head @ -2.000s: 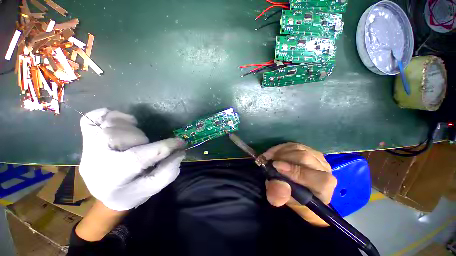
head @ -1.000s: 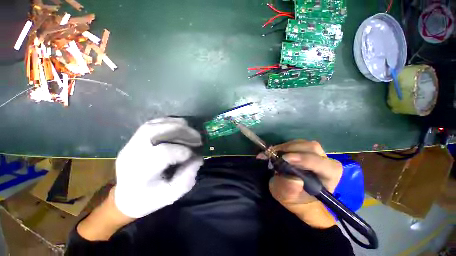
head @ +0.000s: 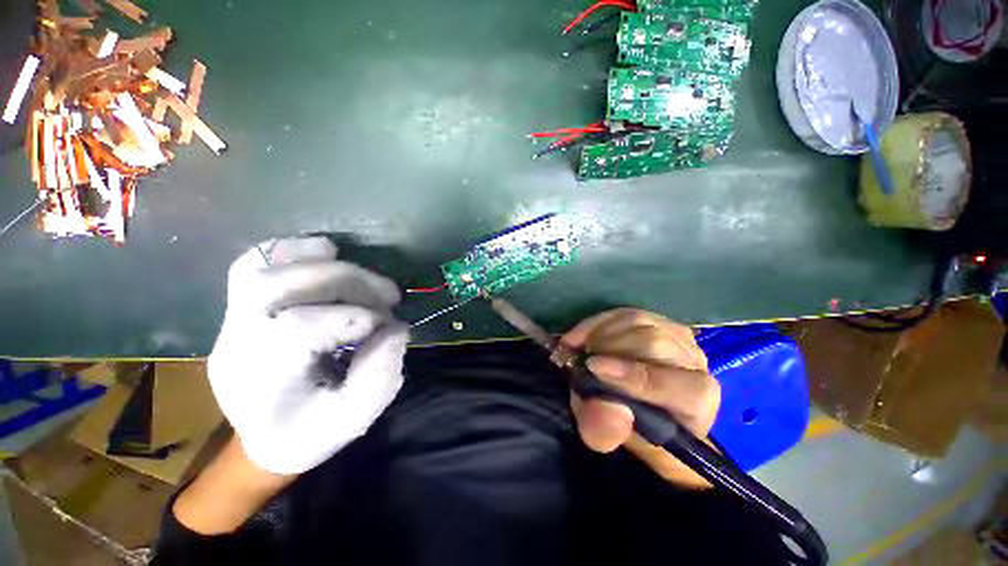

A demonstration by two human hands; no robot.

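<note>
A green circuit board (head: 514, 257) lies on the bench near its front edge, with a red wire at its left end and a dark wire along its far side. My right hand (head: 647, 376), bare, holds the black soldering iron (head: 691, 444); its tip is at the board's near left edge. My left hand (head: 310, 348), in a white glove, is left of the board, fingers curled around thin solder wire (head: 445, 311). The wire runs from the fingertips to the iron tip. My left hand does not touch the board.
Overlapping green boards (head: 672, 97) with red and black wires lie at the back. A pile of copper strips (head: 100, 133) is at left. At right are a white dish (head: 837, 77) with a blue stick, a yellowish round container (head: 917, 171) and a black box. A blue stool (head: 763, 396) is below the bench.
Two seconds ago my left hand touched the board; it is now off it, feeding solder wire. The board has shifted right, and the iron tip has moved to its near left edge.
</note>
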